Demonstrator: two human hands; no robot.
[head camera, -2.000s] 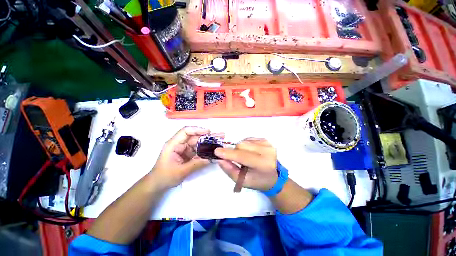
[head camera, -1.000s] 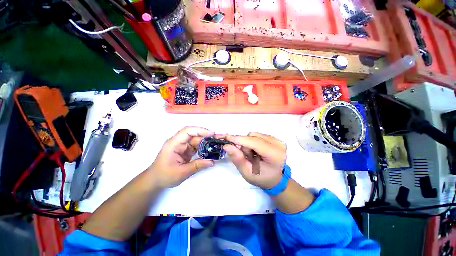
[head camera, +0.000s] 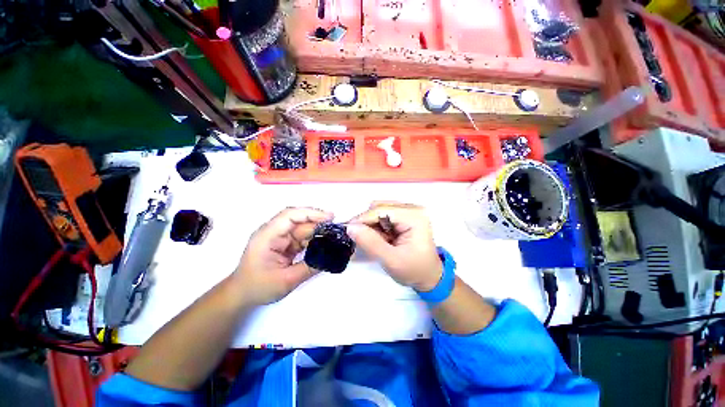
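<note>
A black, glossy, rounded-square device housing is held over the white mat. My left hand grips its left side between thumb and fingers. My right hand is at its upper right edge, thumb and fingertips against it. A small dark brown sliver, perhaps the tweezers, shows between the right fingers. Two similar black housings lie at the left of the mat. Any small part at the housing edge is too small to tell.
A red-orange small-parts tray lies beyond my hands. A white round tub stands right. A grey electric screwdriver and orange multimeter are left. A wooden rack, large pink-red tray and pen holder are behind.
The housing has been turned from its open, detailed side to a dark, glossy face and sits slightly lower. The brown sliver no longer hangs below my right fingers; it shows shorter and higher.
</note>
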